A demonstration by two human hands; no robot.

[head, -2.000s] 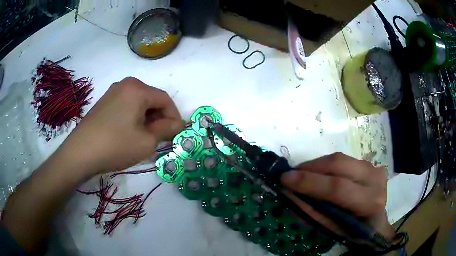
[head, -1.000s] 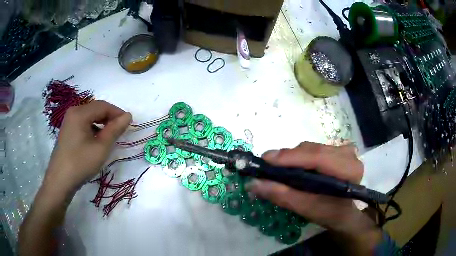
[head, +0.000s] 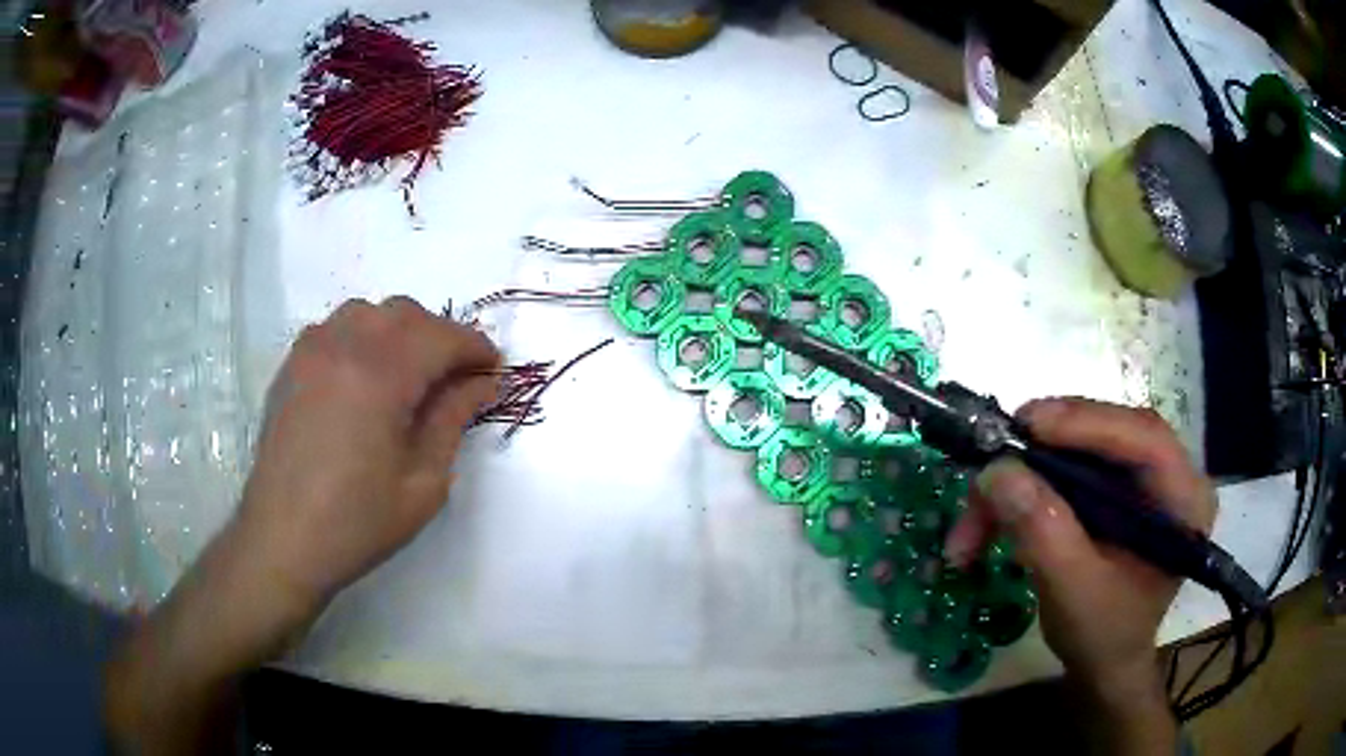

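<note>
The green panel of joined ring boards (head: 746, 411) lies in front of me, with three wire leads (head: 554, 296) sticking out left from its upper left boards. My right hand (head: 1100, 517) holds the soldering iron (head: 960, 421) like a pen, its tip over the upper part of the panel; whether it touches is unclear. My left hand (head: 387, 421) is at the small batch of loose red-black leads (head: 520, 396), fingertips together over them. The fingers hide whether a lead is gripped. The dense red lead pile (head: 387, 101) lies at the upper left.
A dark round tin (head: 658, 27) and two thin loops (head: 883, 102) are at the top. A squat yellowish container (head: 1159, 210) stands right, beside a black box (head: 1255, 355) and a green reel (head: 1292, 133). A clear bumpy sheet (head: 148, 340) lies left.
My left hand has let go of the top lead and moved down to the small batch of loose leads. The iron stays over the panel. The whole view has shifted.
</note>
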